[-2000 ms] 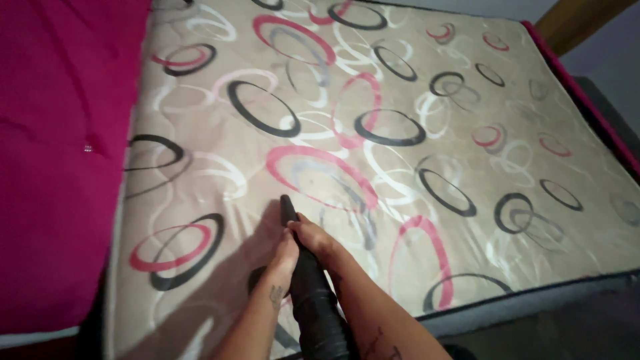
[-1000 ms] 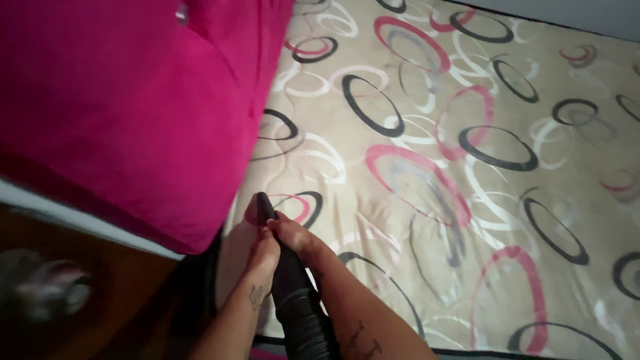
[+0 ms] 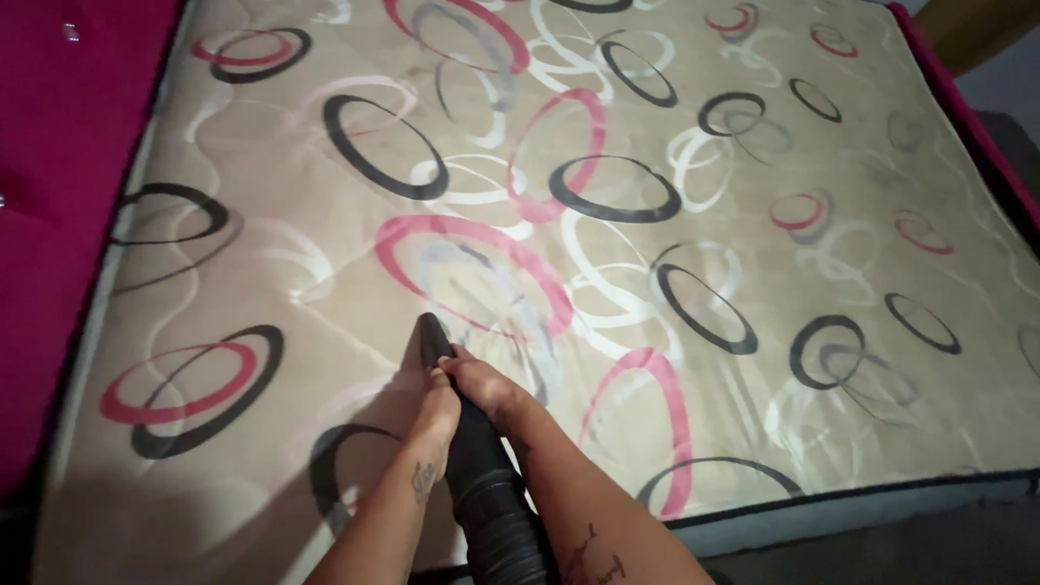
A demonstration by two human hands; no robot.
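Both my hands grip a black vacuum hose nozzle (image 3: 475,439), my left hand (image 3: 441,400) on its left side and my right hand (image 3: 485,383) on its right. Its narrow tip rests on or just above the mattress (image 3: 349,317), beside a pink ring of the printed pattern. The mattress cover is beige with pink, black, white and grey rings. Behind my hands the ribbed black hose (image 3: 504,520) runs down between my forearms and out of the bottom of the view. A shadow falls on the cover left of the nozzle.
A bright pink padded headboard or bed panel (image 3: 73,162) with shiny buttons borders the mattress on the left. Another pink edge (image 3: 967,122) runs along the right side. The mattress's near edge (image 3: 853,508) has dark piping, and a brown wooden piece (image 3: 975,28) is at the upper right.
The nozzle, held in both hands, has moved right from beside the pink panel to the large pink ring. A second earlier it had been farther left. The view has shifted right.
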